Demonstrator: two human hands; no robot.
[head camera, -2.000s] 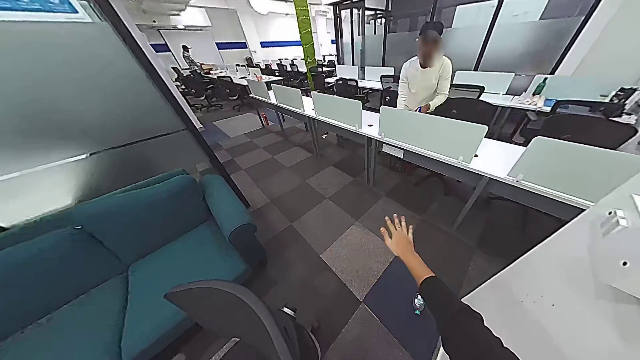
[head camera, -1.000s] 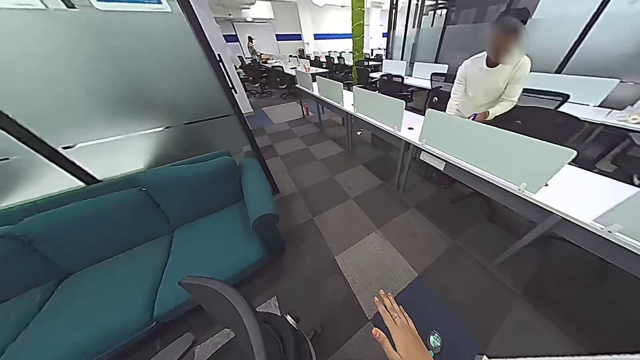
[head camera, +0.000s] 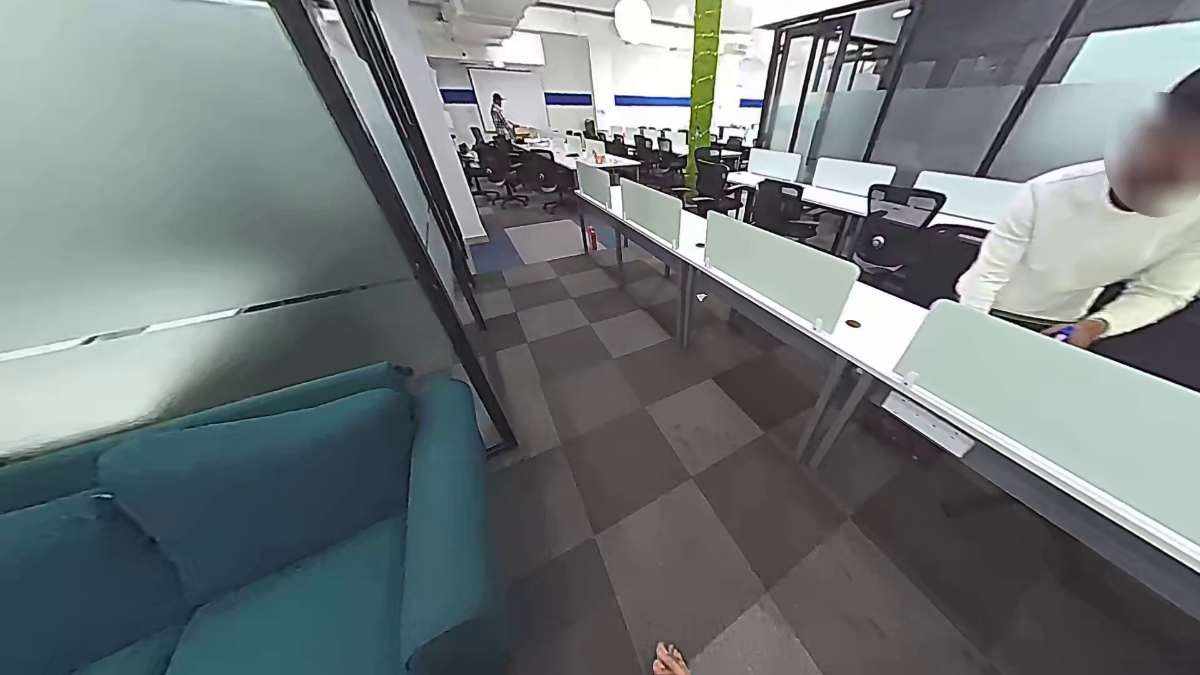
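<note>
Neither my left hand nor my right hand can be made out. At the bottom edge shows a small bit of bare skin (head camera: 670, 659), which looks like the toes of a foot. It is over the grey checkered carpet (head camera: 680, 553), right of the teal fabric sofa (head camera: 450, 525). A long white desk (head camera: 881, 328) with pale green divider panels (head camera: 778, 267) runs along the right side. Behind it a person in a white sweater (head camera: 1059, 234) leans forward, a small blue thing at their hand (head camera: 1087, 333).
A frosted glass partition (head camera: 187, 187) with a dark frame stands behind the sofa. The carpeted aisle leads between it and the desks. Black office chairs (head camera: 900, 234), a green-wrapped column (head camera: 703, 94), a red fire extinguisher (head camera: 592, 238) and another person (head camera: 500, 114) are farther back.
My right hand, spread over the floor in both earlier frames, has left the view. The dark chair by the sofa is also out of view. The view has moved forward along the aisle.
</note>
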